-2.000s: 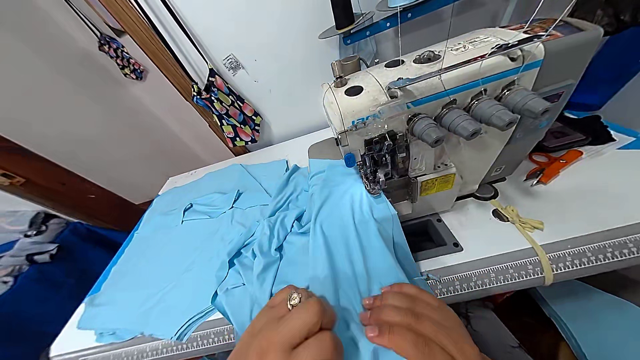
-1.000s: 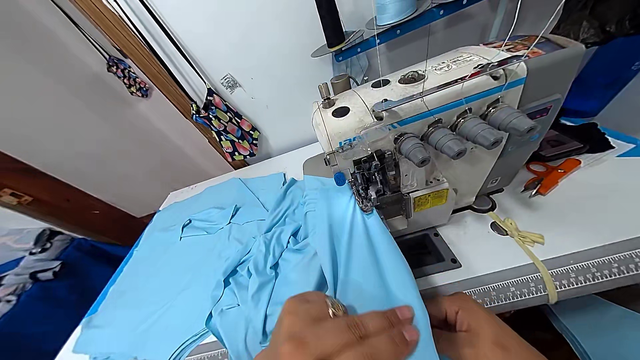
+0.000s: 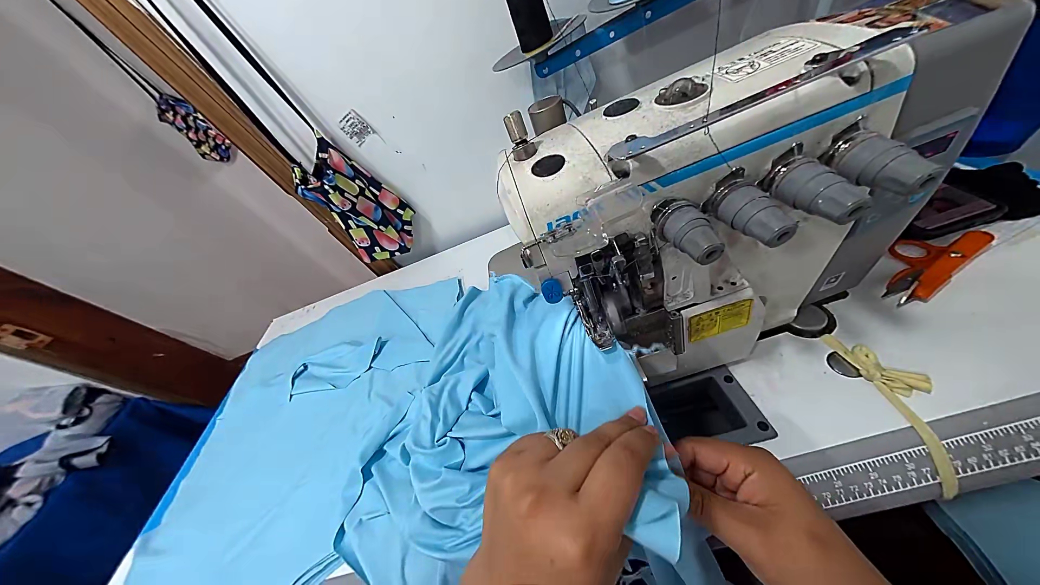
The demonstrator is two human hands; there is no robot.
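Observation:
Light blue knit fabric (image 3: pixel 455 406) lies bunched on the white sewing table, and its right edge runs under the presser foot (image 3: pixel 601 333) of a white overlock sewing machine (image 3: pixel 731 162). My left hand (image 3: pixel 569 487), with a ring on one finger, presses on the fabric just below the foot, fingertips near the edge. Close beside it, my right hand (image 3: pixel 739 496) pinches the fabric edge between thumb and fingers. Flatter layers of the same blue fabric (image 3: pixel 244 455) spread to the left.
Orange-handled thread snips (image 3: pixel 942 260) and a dark phone-like object (image 3: pixel 959 207) lie right of the machine. A yellow tied strip (image 3: pixel 902 398) hangs over the table's edge, across a measuring tape (image 3: pixel 886 471). Patterned fabric pouches (image 3: pixel 357 203) hang on the wall behind; blue cloth (image 3: pixel 97 496) is at lower left.
The fabric edge has advanced under the foot, and more cloth is bunched left of it. Both hands have come nearer the machine; my right hand now grips the edge, where earlier it lay flat.

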